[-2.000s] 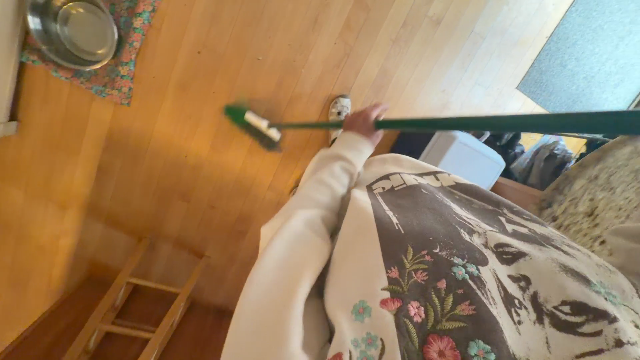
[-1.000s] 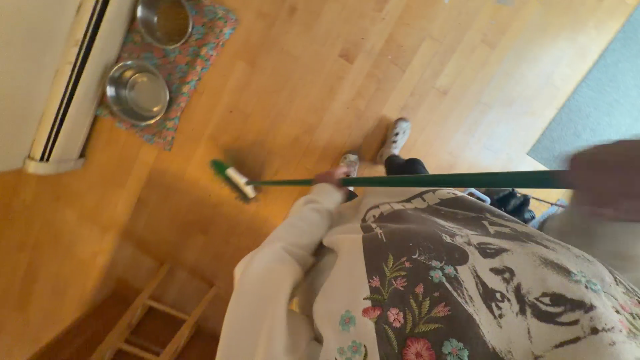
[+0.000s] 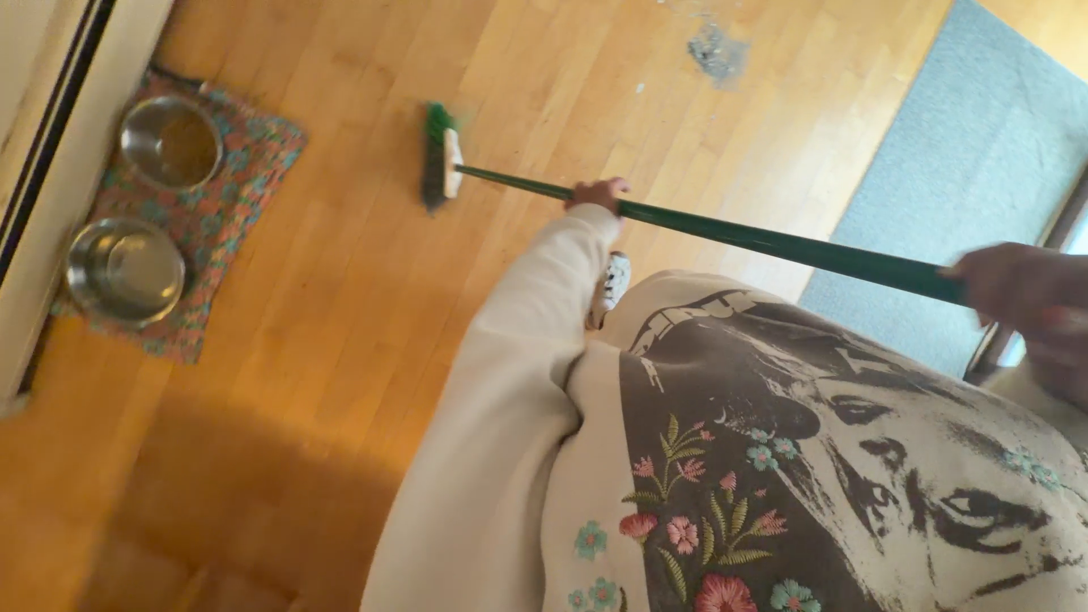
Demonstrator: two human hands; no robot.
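A broom with a long green handle (image 3: 765,242) slants across the view. Its head (image 3: 450,166), white on top with dark and green bristles, is low over or on the wooden floor; contact cannot be told. My left hand (image 3: 595,195), in a cream sleeve, grips the thinner lower part of the handle. Around the thick upper end at the right edge is my right hand (image 3: 1024,293), blurred and partly cut off. A pile of grey debris (image 3: 718,55) lies on the floor beyond the handle, apart from the bristles.
On a floral mat (image 3: 246,178) at the left stand a metal bowl with brown contents (image 3: 172,143) and another metal bowl (image 3: 126,272), beside a pale long fixture (image 3: 76,161). A blue-grey rug (image 3: 960,144) lies at the right. One patterned shoe (image 3: 614,285) shows below the handle.
The broom head has moved up the view relative to the bowls, with my left hand still on the handle. The view has shifted; the debris pile shows and the wooden frame has left the picture.
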